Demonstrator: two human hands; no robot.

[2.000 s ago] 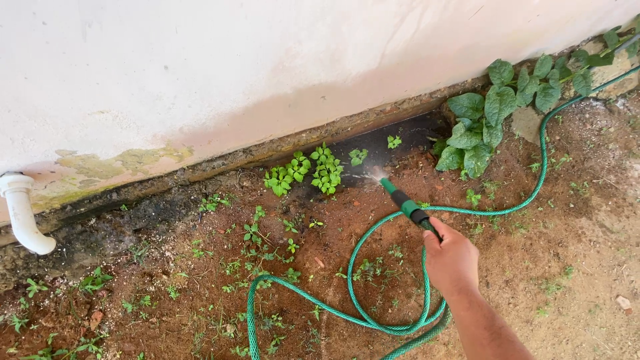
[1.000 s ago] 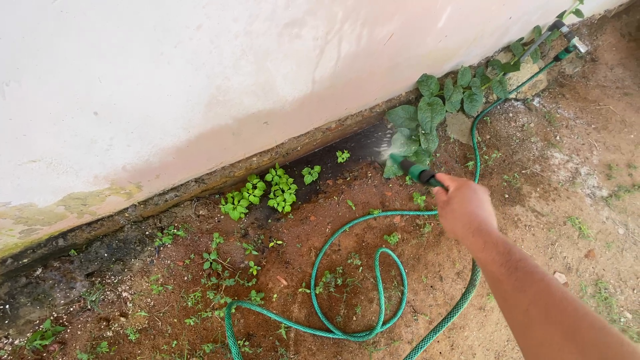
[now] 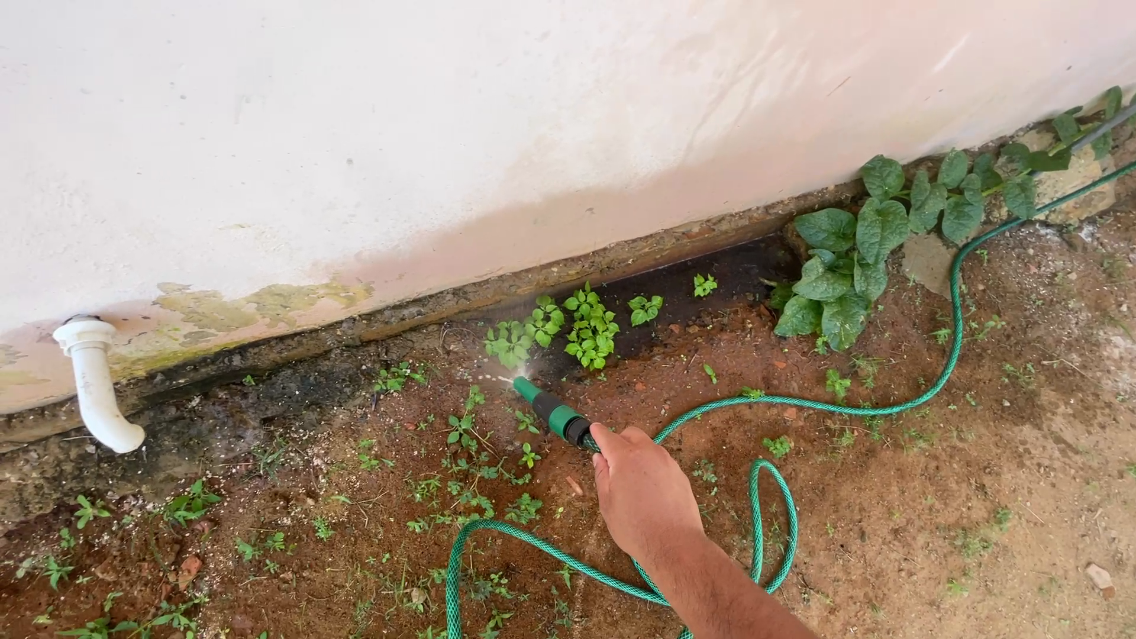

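My right hand (image 3: 645,488) grips the rear end of a green and black hose nozzle (image 3: 556,414), which points up and to the left. Water sprays from its tip toward small bright green seedlings (image 3: 590,330) growing in dark wet soil at the foot of the wall. The green braided garden hose (image 3: 825,406) loops over the ground around my wrist and runs off to the upper right. My left hand is out of the frame.
A painted wall (image 3: 355,133) with a damp, stained base borders the bed. A white plastic drainpipe elbow (image 3: 99,390) juts out at left. A broad-leaved plant (image 3: 839,275) and flat stones (image 3: 928,263) stand at right. Small weeds (image 3: 466,430) dot the reddish soil.
My right hand and the nozzle have moved left, from the broad-leaved plant to the small seedlings. The spray has moved with them. The view has shifted left.
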